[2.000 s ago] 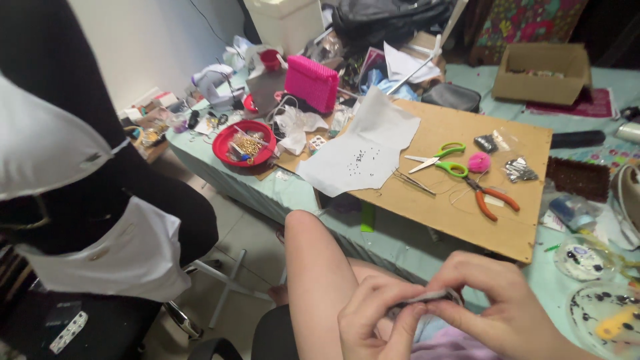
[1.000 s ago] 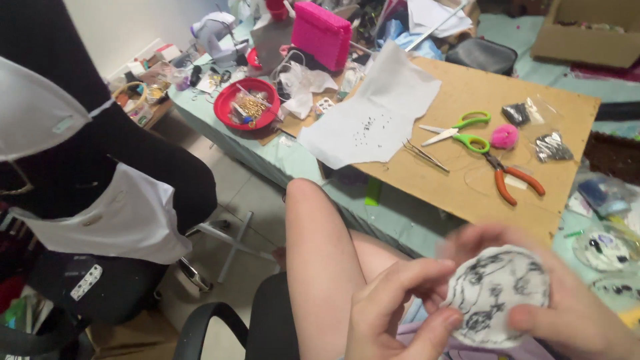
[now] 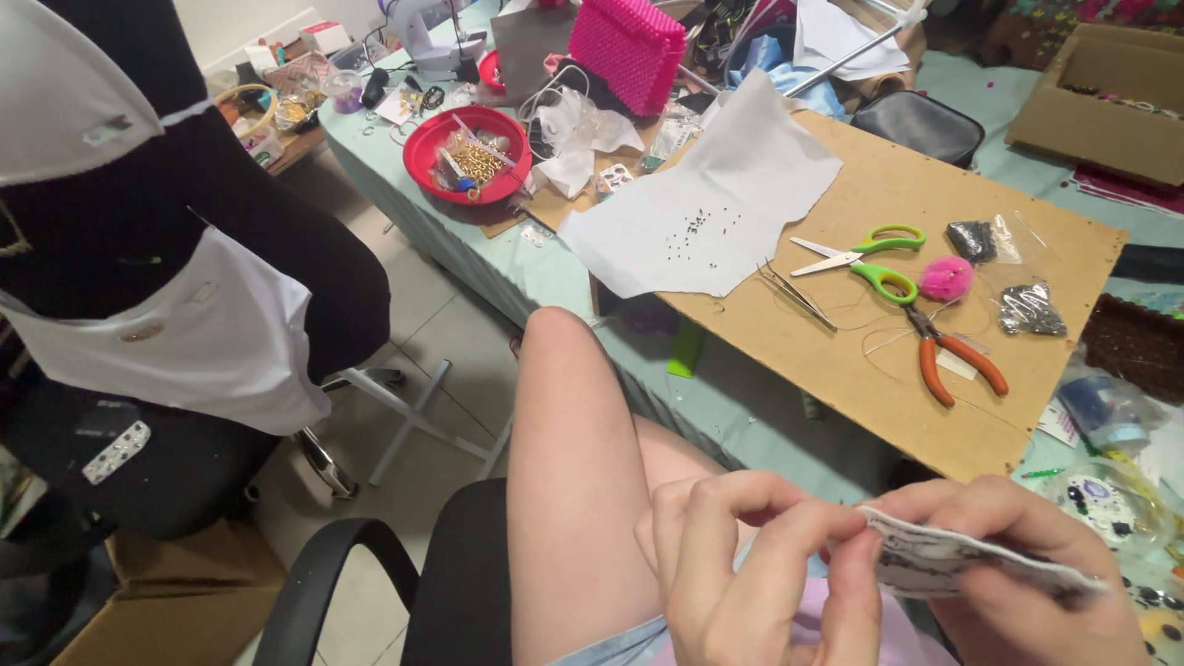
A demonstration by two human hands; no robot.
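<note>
A small white fabric patch with black stitched or drawn lines (image 3: pixel 934 560) is held over the lap, tilted so that it shows nearly edge-on. My left hand (image 3: pixel 768 564) pinches its left edge between thumb and fingers. My right hand (image 3: pixel 1036 564) grips the other side, fingers behind and thumb in front. Beyond the hands, on a tan board (image 3: pixel 795 388), lie green-handled scissors (image 3: pixel 869 252), orange-handled pliers (image 3: pixel 943 342), metal tweezers (image 3: pixel 797 298) and a pink pincushion-like ball (image 3: pixel 945 277). A white cloth (image 3: pixel 712 203) with scattered small black beads overlaps the board's left part.
Bags of dark beads (image 3: pixel 1031 310) lie at the board's right. A red bowl (image 3: pixel 467 155) of gold-coloured findings stands farther left, near a pink beaded bag (image 3: pixel 627 51). A dressed black mannequin (image 3: pixel 287 203) is at left. A chair armrest (image 3: pixel 338 583) is beside the lap.
The patch faced the camera one second ago and is now tilted nearly edge-on, still between both hands. The tools on the board have not moved.
</note>
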